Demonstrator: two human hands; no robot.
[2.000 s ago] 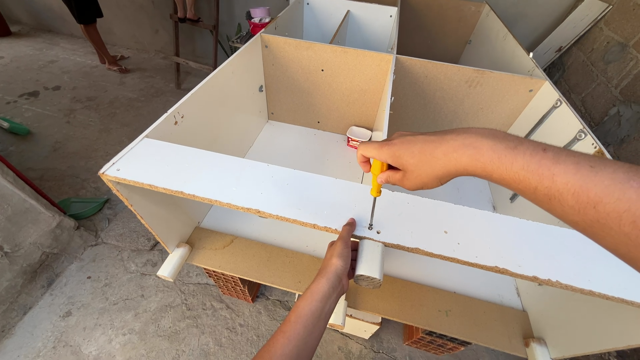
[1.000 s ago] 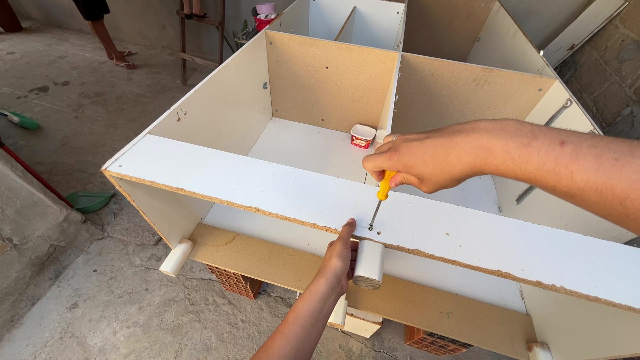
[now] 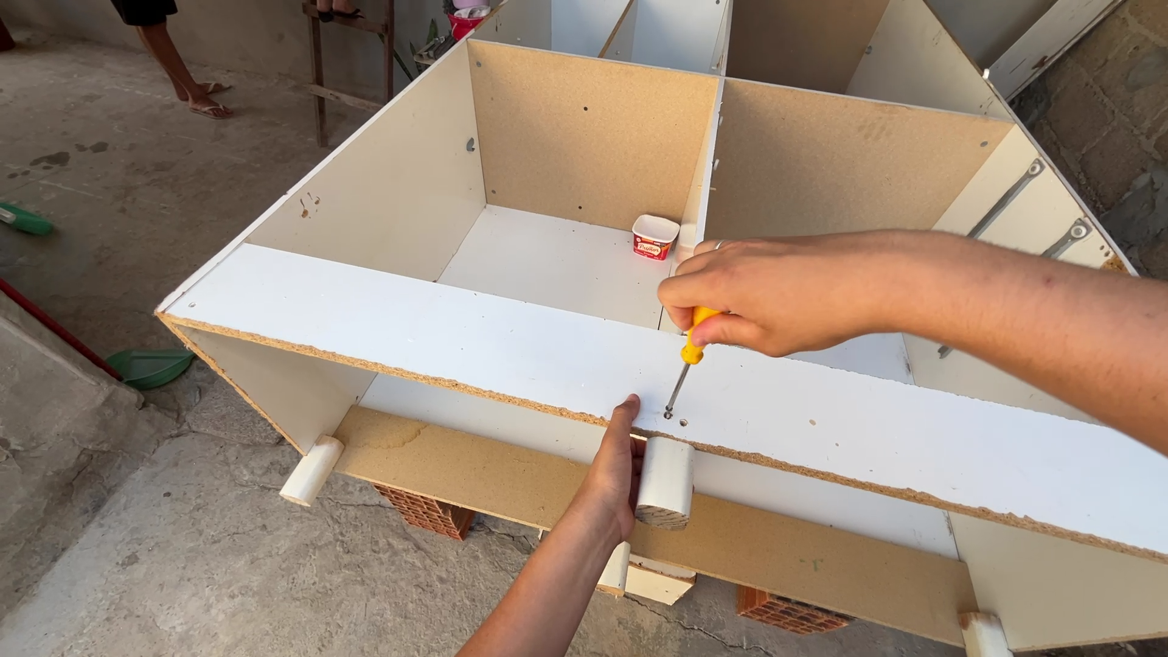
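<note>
My right hand [image 3: 757, 297] grips the yellow handle of a screwdriver [image 3: 695, 342]. The screwdriver's tip meets a screw [image 3: 668, 415] near the chipped front edge of a white particleboard panel [image 3: 511, 338]. A second small hole or screw lies just right of it. Below that edge, my left hand [image 3: 616, 474] holds a short white wooden leg [image 3: 666, 479] from its left side, with the thumb on the panel's edge; its other fingers are partly hidden. The panel belongs to a large cabinet lying down, with open compartments.
A small red and white tub [image 3: 655, 237] stands in a compartment. More white legs [image 3: 312, 470] stick out at the cabinet's lower corners. Hollow bricks [image 3: 424, 509] are under the cabinet. A green dustpan [image 3: 151, 367] lies at left. A person's legs [image 3: 169, 55] and a wooden ladder [image 3: 351, 91] are farther back.
My right hand has changed its grip and tilt on the screwdriver, while the tip stays at the same spot. My left hand remains at the leg.
</note>
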